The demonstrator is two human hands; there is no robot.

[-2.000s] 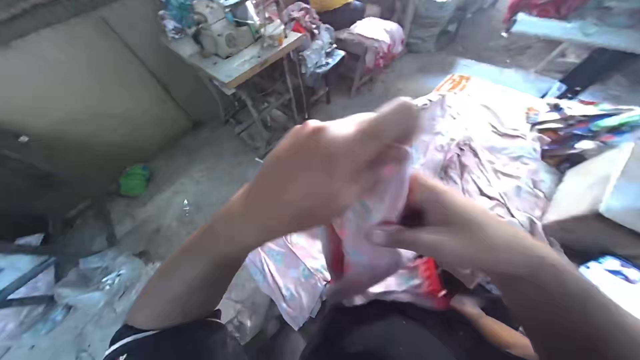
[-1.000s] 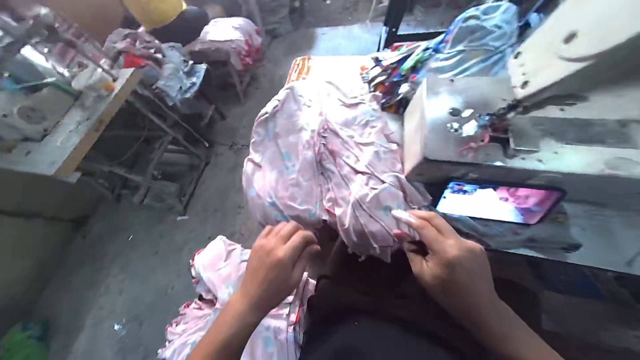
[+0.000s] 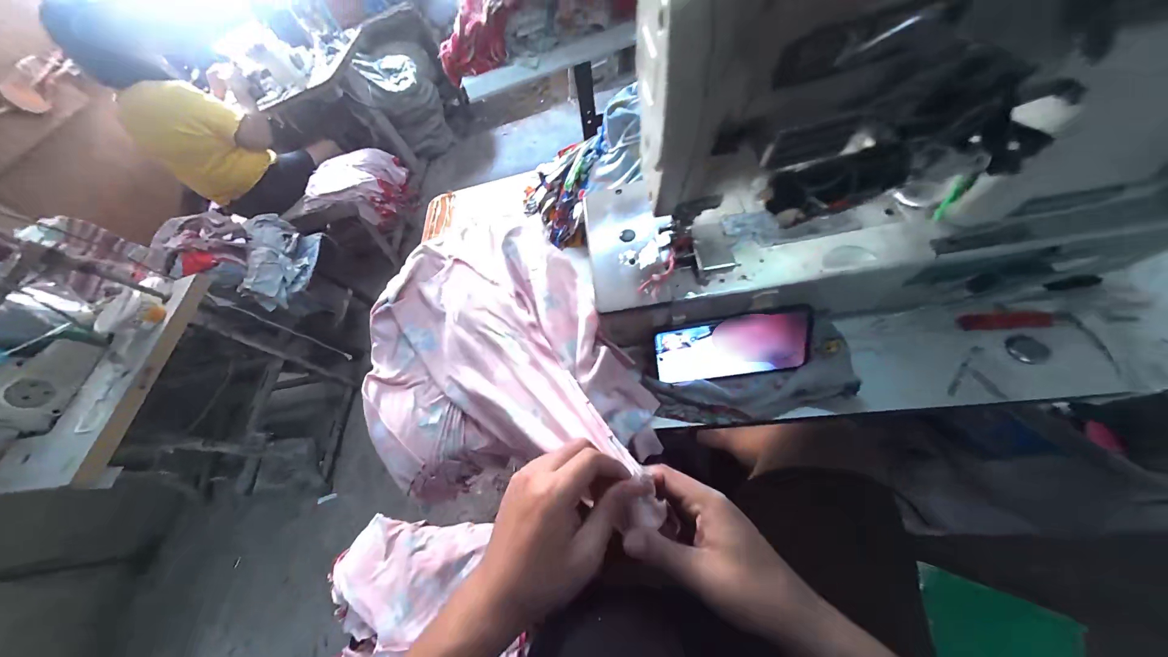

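Pink floral fabric (image 3: pixel 484 338) hangs in folds beside the sewing machine, and one gathered end of it runs down to my hands. My left hand (image 3: pixel 561 525) pinches that end between thumb and fingers. Close against it, my right hand (image 3: pixel 703 534) grips the same end; the fingertips partly hide the cloth. A second pile of pink floral fabric (image 3: pixel 406 579) lies lower left, beside my left forearm. The sewing machine (image 3: pixel 712 228) stands at the upper right, its needle area just right of the fabric.
On the machine table (image 3: pixel 922 365) lie a lit phone (image 3: pixel 733 345) and a red-handled tool (image 3: pixel 1004 320). Colourful cloth strips (image 3: pixel 561 187) sit behind the fabric. Another sewing table (image 3: pixel 146 383) stands at left. A person in a yellow shirt (image 3: pixel 196 137) sits at the upper left.
My hands, apart on the fabric one second ago, have come together at its gathered end. The view has swung toward the sewing machine.
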